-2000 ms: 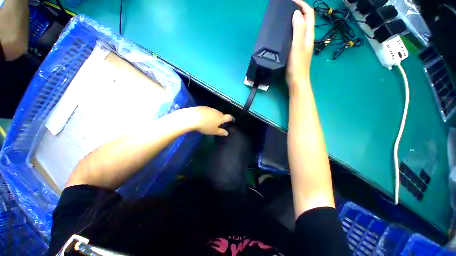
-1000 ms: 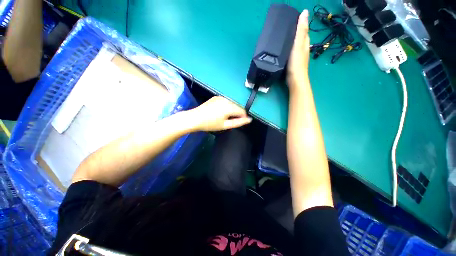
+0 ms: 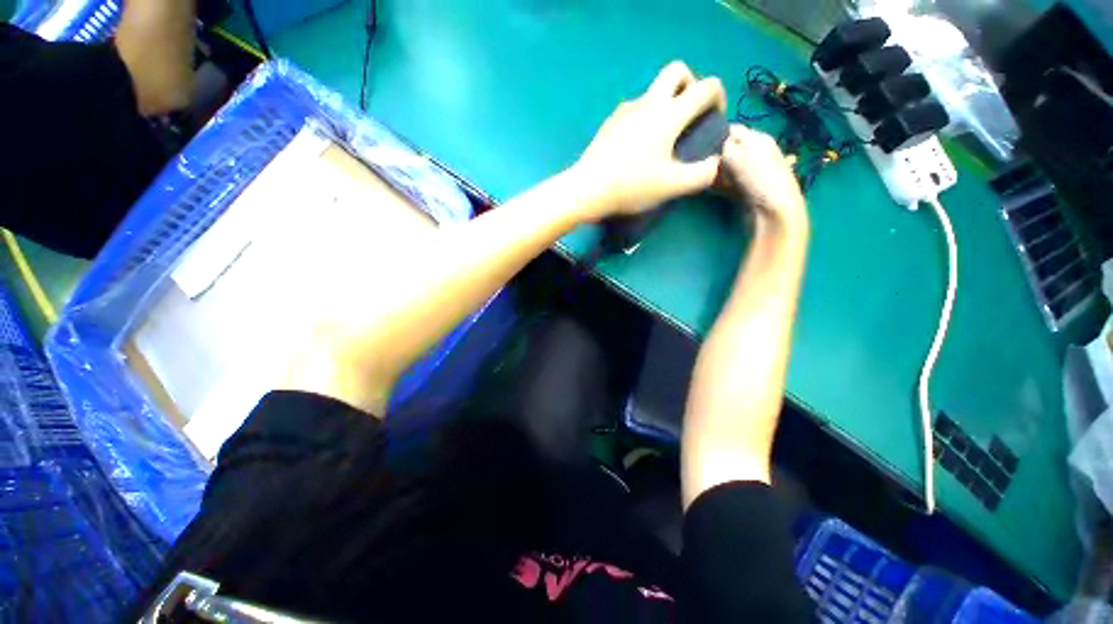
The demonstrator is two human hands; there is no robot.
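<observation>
The black corded unit (image 3: 702, 137) is held over the green bench near its front edge, mostly hidden by my hands. My left hand (image 3: 653, 144) grips it from the left, fingers curled over it. My right hand (image 3: 763, 174) is closed around its right side, fingers partly hidden. Below my left hand, a dark blurred part, perhaps the cord end, shows at the bench edge with a small white piece (image 3: 632, 248).
A blue film-lined crate (image 3: 92, 305) with white and tan sheets stands at left. On the bench (image 3: 830, 305) are tangled black leads (image 3: 793, 116), a white power strip (image 3: 915, 171) with black plugs, its white cable and black pads (image 3: 976, 461). Another person's arm (image 3: 156, 55) is at upper left.
My left hand has moved up from the cord at the bench edge onto the unit. The unit has turned and now shows only a small part. The whole view has shifted slightly.
</observation>
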